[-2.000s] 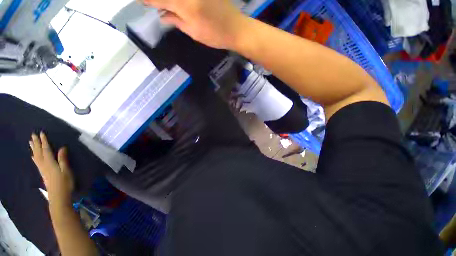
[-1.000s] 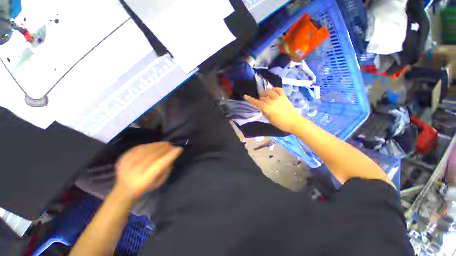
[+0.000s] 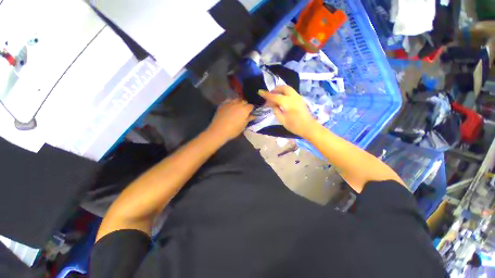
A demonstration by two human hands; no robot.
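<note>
Crumpled black and white fabric pieces (image 3: 281,77) lie at the near left side of the blue plastic basket (image 3: 380,98). My left hand (image 3: 232,118) is at their left edge with its fingers curled against the fabric. My right hand (image 3: 290,108) is just to the right of it, over the same pieces, fingers bent and thumb side towards the left hand. The two hands are close together. Blur and the fingers hide whether either hand pinches the fabric.
An orange packet (image 3: 319,24) lies in the basket. The white machine table (image 3: 59,65) is at the upper left, with a white fabric panel (image 3: 168,27) over black fabric. Black cut pieces (image 3: 40,190) lie at the left. Fabric heaps (image 3: 434,125) are at the right.
My left hand has moved right from the black pieces, past my lap, to the basket. My right hand has come down from the table to the fabric there. The view has turned right.
</note>
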